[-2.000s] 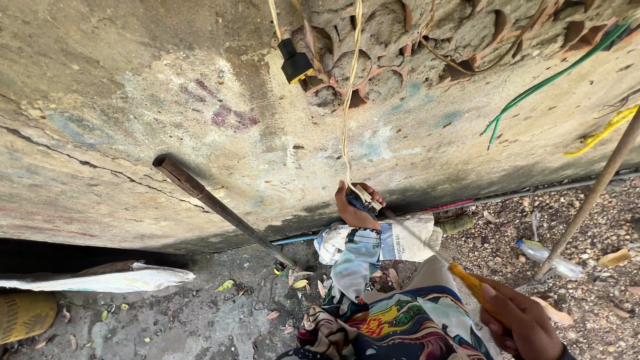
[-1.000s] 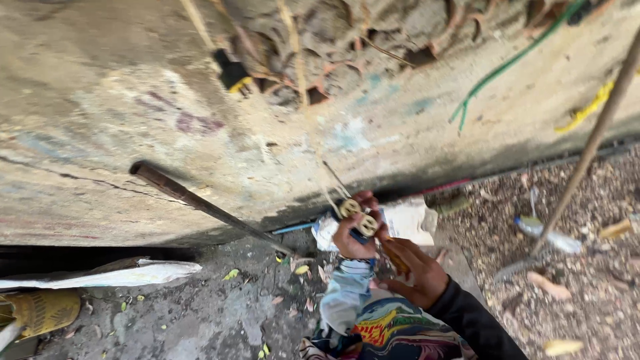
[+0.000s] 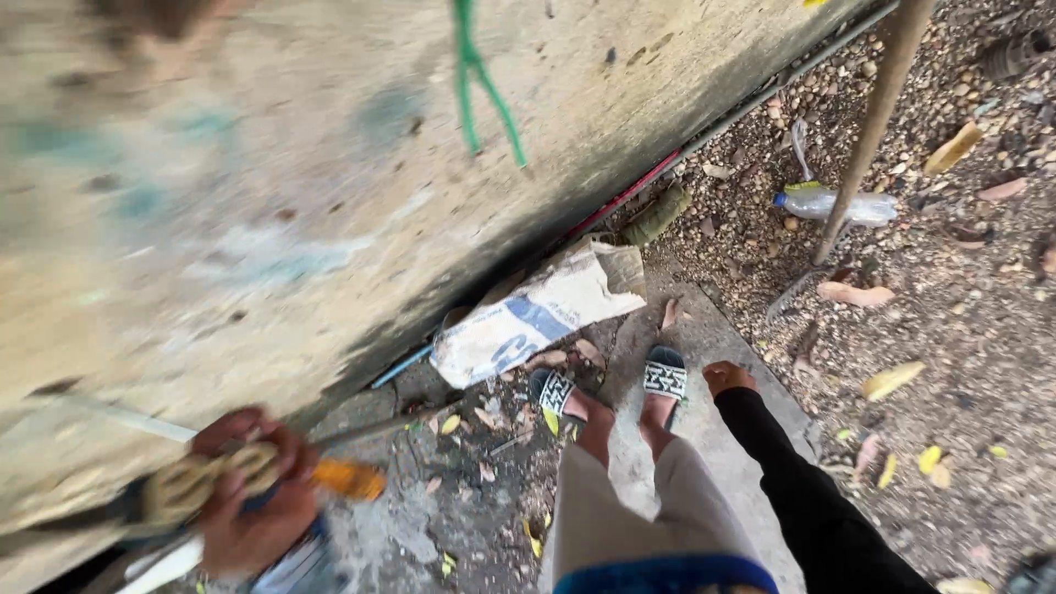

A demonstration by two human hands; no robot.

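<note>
At the lower left, close to the wall, my left hand (image 3: 256, 503) is closed around a cream-coloured electrical socket outlet (image 3: 206, 483) and a screwdriver. The screwdriver's orange handle (image 3: 351, 478) sticks out to the right of the fingers and its metal shaft (image 3: 140, 419) points left over the wall; both are blurred. My right hand (image 3: 730, 378), at the end of a black sleeve, hangs low over the concrete beside my sandalled feet. Its fingers look curled, and nothing shows in it. A pair of green wires (image 3: 474, 74) hangs in front of the wall at the top.
A torn white sack (image 3: 536, 313) lies at the foot of the stained wall (image 3: 272, 214). A wooden pole (image 3: 879, 124) stands on the gravel at right, across a clear plastic bottle (image 3: 850, 206). My sandals (image 3: 666, 379) are on a concrete slab (image 3: 726, 338) with fallen leaves.
The view has swung far to the right. My right hand held the screwdriver by its handle two seconds ago; now my left hand holds it with the socket, and my right hand has moved away.
</note>
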